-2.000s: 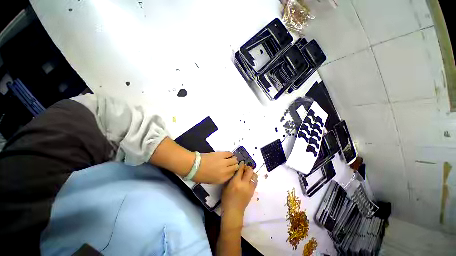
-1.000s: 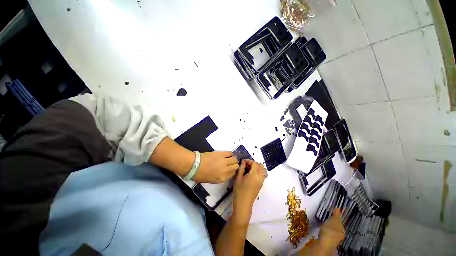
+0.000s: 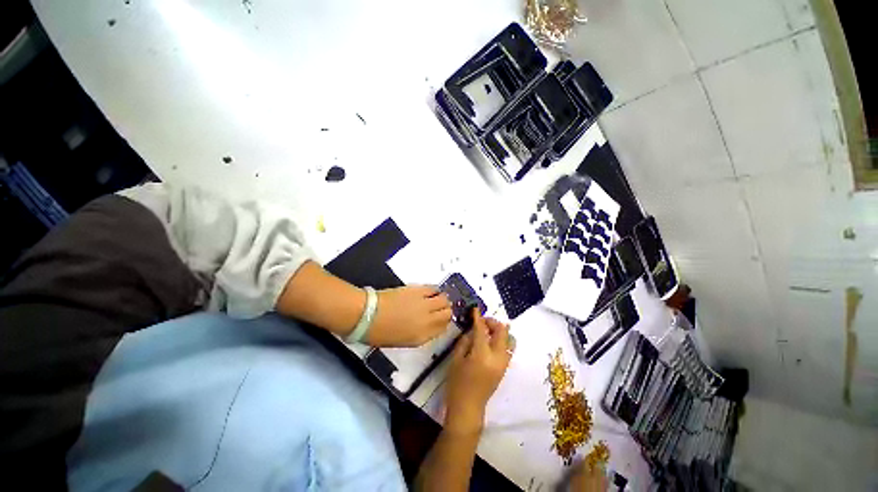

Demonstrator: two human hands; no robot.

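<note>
A black phone case (image 3: pixel 385 372) lies slantwise on the bench in front of me, its camera end toward the upper right. My left hand (image 3: pixel 409 315), with a pale bracelet at the wrist, lies across the case and holds it near the camera end. My right hand (image 3: pixel 478 357) has its fingertips at the camera end; whether they pinch a small part is too blurred to tell. A notched black sheet (image 3: pixel 371 255) lies beside the case. A dotted black parts sheet (image 3: pixel 519 287) lies just beyond the camera end.
White liner with black adhesive pieces (image 3: pixel 584 252) lies over other cases to the right. Stacked cases (image 3: pixel 525 106) stand toward the wall. Gold parts (image 3: pixel 570 413) are heaped at lower right, near racked cases (image 3: pixel 664 408) and another person's blurred hand (image 3: pixel 585 478). Loose black bits are scattered about.
My right hand's fingertips left the camera end slightly, then returned to it. My left hand stayed on the case. Another person's hand appeared at the racked cases and moved down. The view shifted slightly.
</note>
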